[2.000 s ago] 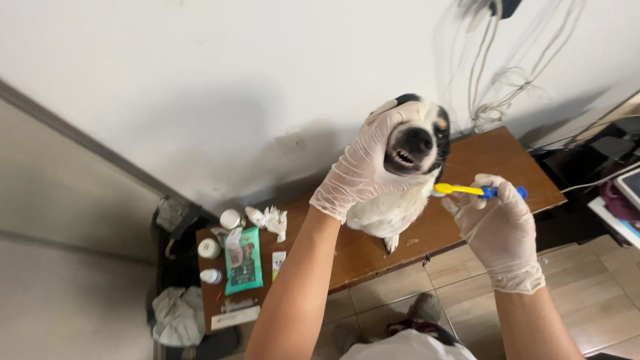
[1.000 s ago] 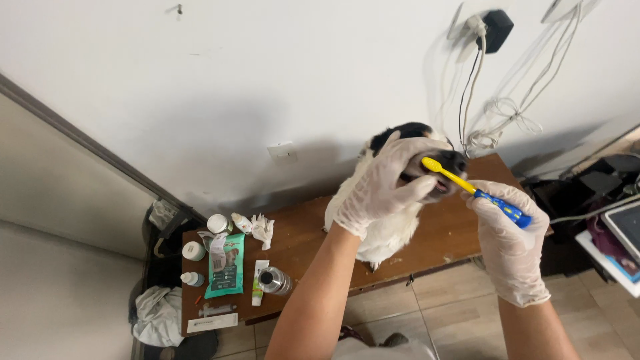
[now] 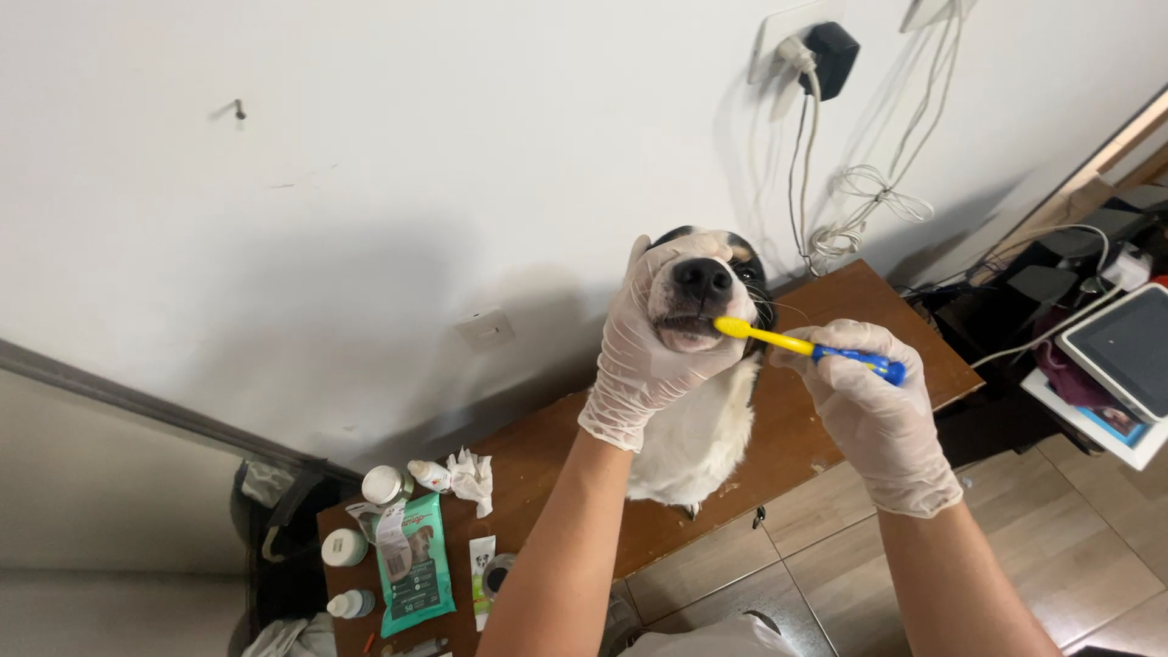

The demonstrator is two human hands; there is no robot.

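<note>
A black and white dog [image 3: 693, 429] sits on a brown wooden table, its muzzle tilted up. My left hand [image 3: 639, 338], in a whitish disposable glove, is wrapped around the dog's muzzle and jaw, thumb side over the face. In my right hand [image 3: 867, 392], gloved alike, is the blue handle of a toothbrush [image 3: 785, 342]; its yellow head touches the side of the dog's mouth, at the lips. The teeth are hardly visible.
On the left of the wooden table [image 3: 538, 447] lie a green wipes pack [image 3: 424, 566], white jars [image 3: 344, 547], small bottles [image 3: 351, 603], crumpled tissue [image 3: 471, 479] and a tube [image 3: 482, 575]. Cables [image 3: 867, 210] hang on the wall; a tablet-like device [image 3: 1127, 347] is at right.
Two seconds ago the toothbrush was beside the dog's head; one second ago it lay across the muzzle. Now its head is at the lips, and the dog's nose faces the camera more.
</note>
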